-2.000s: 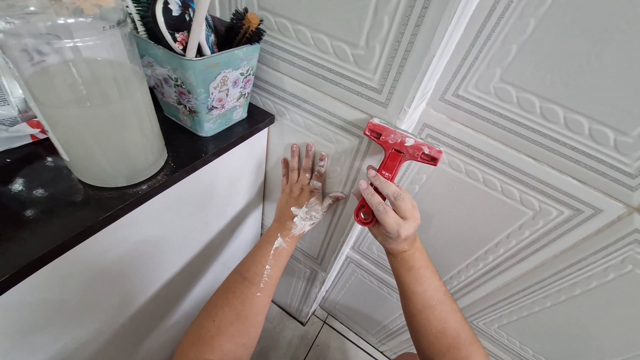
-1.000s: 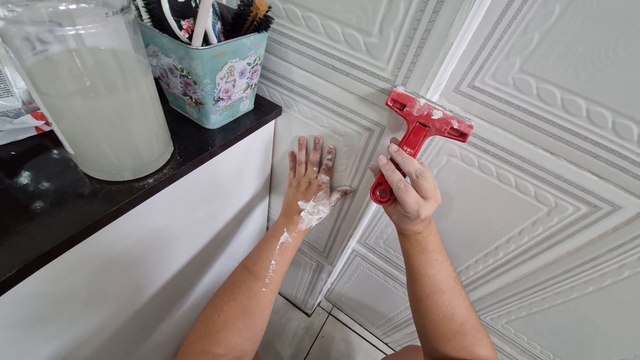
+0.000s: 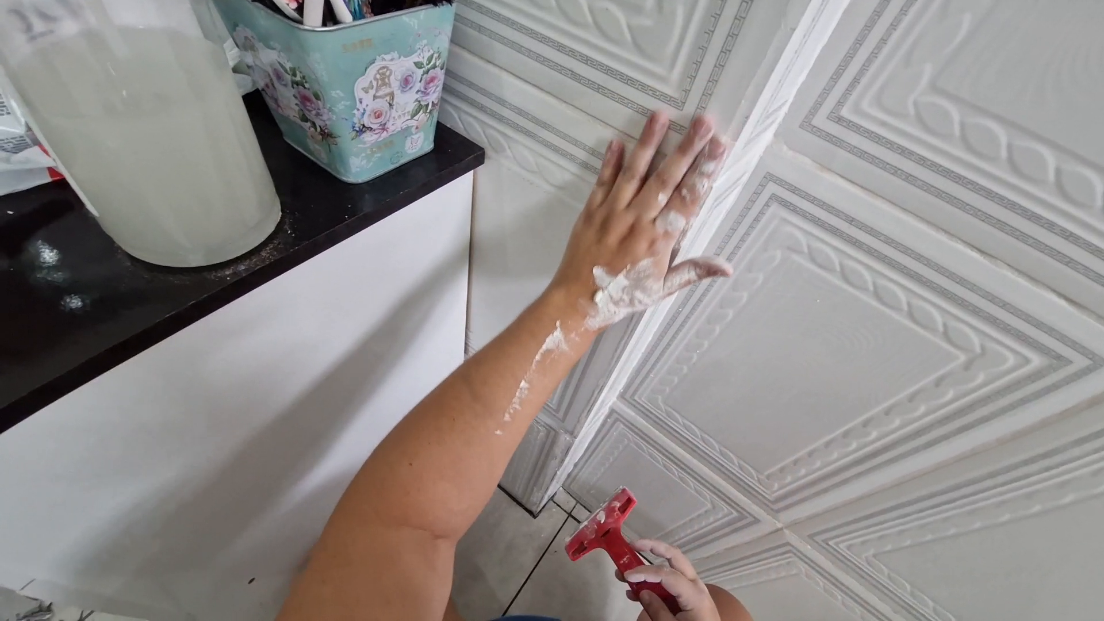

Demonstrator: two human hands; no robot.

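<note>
Smeared with white paste from fingers to forearm, my left hand [image 3: 647, 216] lies flat with spread fingers against the embossed wall panel [image 3: 535, 95], beside the white corner strip [image 3: 733, 181]. Low in the view, my right hand [image 3: 668, 582] grips a red scraper [image 3: 614, 539] by its handle. White residue marks the scraper's wide head, which points up and left, away from the wall corner. The fingers of my right hand are also whitened.
On the black countertop [image 3: 362, 228] at left stand a clear jar of cloudy liquid [image 3: 164, 155] and a floral teal tin [image 3: 345, 95] holding brushes. Below is a white cabinet side [image 3: 259, 388]. Floor tiles [image 3: 526, 552] show at the bottom.
My left hand has moved up the wall to the corner strip. My right hand has lowered the red scraper from beside the strip to near the bottom of the view.
</note>
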